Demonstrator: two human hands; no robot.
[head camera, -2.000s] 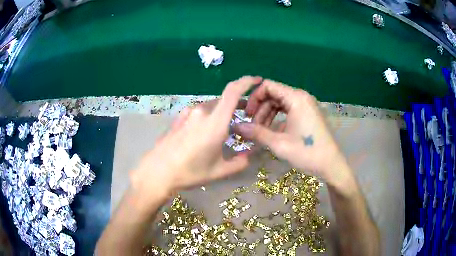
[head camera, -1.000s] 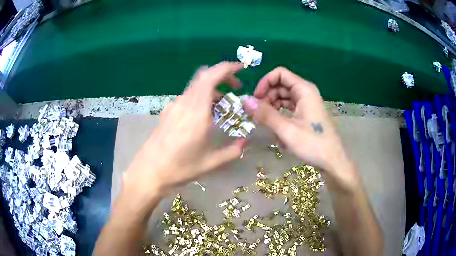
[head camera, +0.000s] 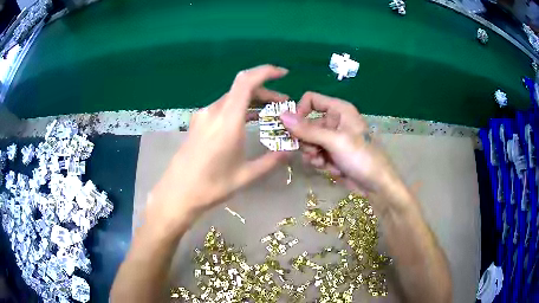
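A white socket housing (head camera: 276, 131) with gold in its slots is held above the top part of the tan work board (head camera: 171, 160). My left hand (head camera: 221, 142) is around its left side, with the index finger raised and spread. My right hand (head camera: 343, 139) has its thumb pressed on the housing's right side; its other fingers are curled behind. A heap of brass contacts (head camera: 236, 275) lies on the board below my hands. A long brass strip (head camera: 235, 214) and another thin gold piece (head camera: 289, 175) lie apart from the heap.
A housing pile (head camera: 56, 201) lies on the dark bench at left. The green conveyor belt (head camera: 148, 65) beyond the speckled belt edge rail (head camera: 148, 121) carries a white fitted housing (head camera: 344, 65) and several more at right. A blue rack (head camera: 513, 207) stands at the right edge.
The white pieces on the belt have moved right. The held housing has turned to face the camera more squarely. My right thumb has moved onto it. The two thin strips on the board show more fully.
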